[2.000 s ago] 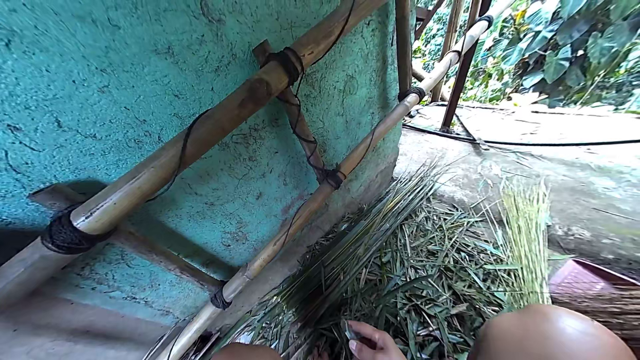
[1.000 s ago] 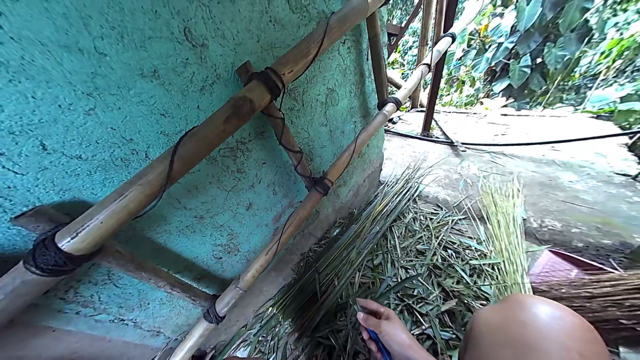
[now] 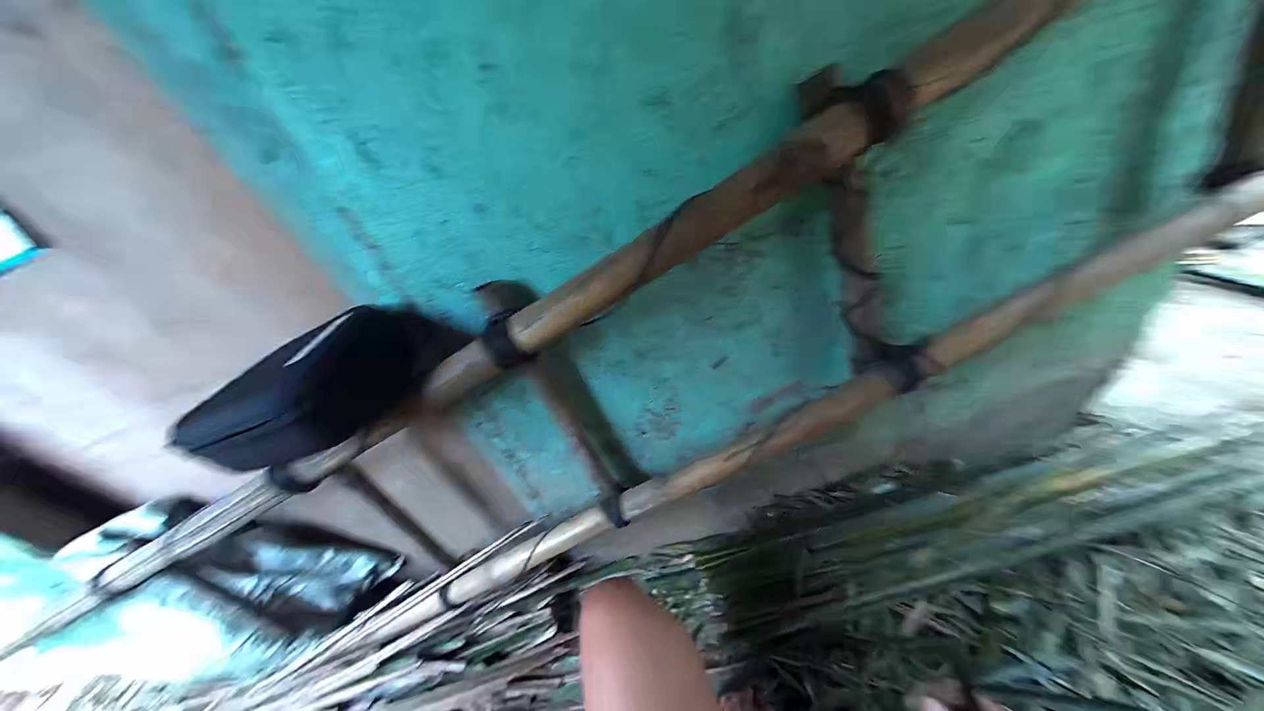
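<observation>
Part of my right hand (image 3: 950, 695) shows blurred at the bottom edge, over the heap of cut green leaves (image 3: 1116, 602); whether it holds anything cannot be made out. A small skin-coloured patch at the bottom edge, just right of my bare knee (image 3: 642, 652), may be my left hand, but it is too blurred and cut off to tell. Long green stalks (image 3: 918, 543) lie in a bundle above both, along the foot of the wall.
A ladder-like bamboo frame (image 3: 681, 237), lashed with dark cord, leans along the turquoise wall (image 3: 592, 128). A black bag (image 3: 316, 385) hangs or rests at its upper pole. Dry sticks (image 3: 494, 652) lie left of my knee.
The view has swung left, bringing the black bag in. One second ago my right hand held a blue tool; now only a blurred part of the hand shows at the bottom edge.
</observation>
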